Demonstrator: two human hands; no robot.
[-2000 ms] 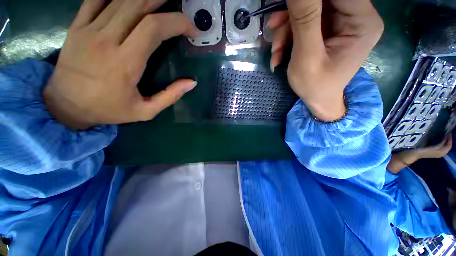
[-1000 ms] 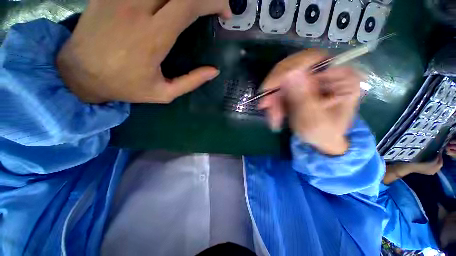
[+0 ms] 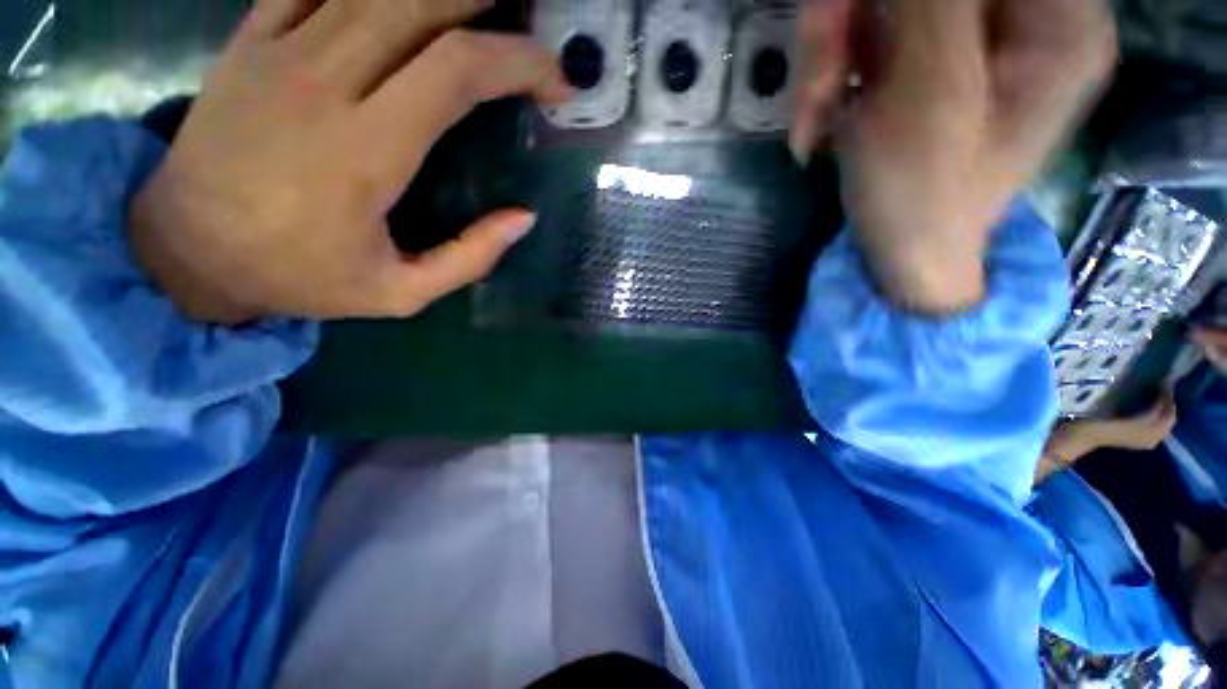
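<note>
Several white-silver speaker units [image 3: 677,67] with dark round centres stand in a row at the top edge of the picture. My left hand [image 3: 303,168] lies spread at the left, its index fingertip at the leftmost visible unit, its thumb by the dotted sheet's clear margin. The dotted sheet [image 3: 680,256] lies flat below the units. My right hand [image 3: 949,128] is blurred at the top right, over the right end of the row, fingers bent down. The tweezers cannot be made out in it.
The dark green mat [image 3: 538,384] shows below the sheet. At the right, another person's hand [image 3: 1124,428] is near a tray of units [image 3: 1128,303]. Crinkled clear film [image 3: 101,81] lies at the upper left.
My right hand with the tweezers was over the dotted sheet; it has moved up and right to the unit row. The view has shifted. My left hand keeps its spread pose.
</note>
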